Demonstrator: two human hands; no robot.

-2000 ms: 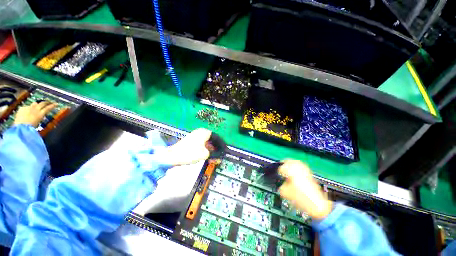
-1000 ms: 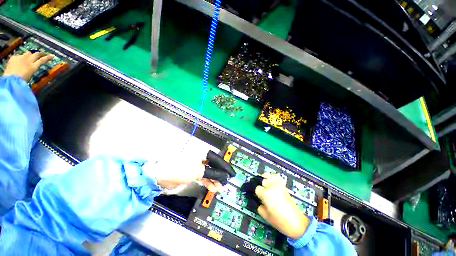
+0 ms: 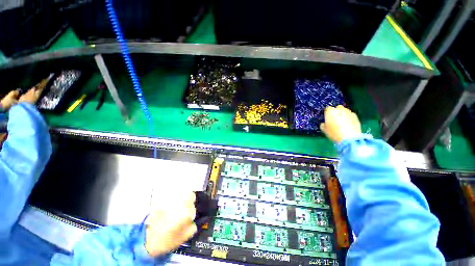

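Observation:
A black carrier (image 3: pixel 242 249) holds rows of green circuit boards (image 3: pixel 271 191), with orange-brown clamps at its left and right edges. My left hand (image 3: pixel 174 221), with black finger cots, is at the carrier's left edge beside the left clamp; its fingertips are blurred and I cannot tell if it holds anything. My right hand (image 3: pixel 341 123) is at the bin of blue-violet components (image 3: pixel 316 101), fingers down at its right front part; the fingertips are hidden. A bin of yellow components (image 3: pixel 262 114) and a bin of dark leaded components (image 3: pixel 212 85) stand to the left of it.
A loose component pile (image 3: pixel 201 120) lies on the green mat (image 3: pixel 172 117). A dark-handled tool (image 3: pixel 100 97) lies farther left. A blue coiled cord (image 3: pixel 127 60) hangs before the shelf edge (image 3: pixel 250 51). Another person's hands (image 3: pixel 30 95) are at the far-left bins. Conveyor rails run along the bench.
My right hand has moved from over the boards up to the blue-violet bin. My left hand has drawn back to the carrier's left edge. The neighbour's hand has moved to their bins. The view has turned.

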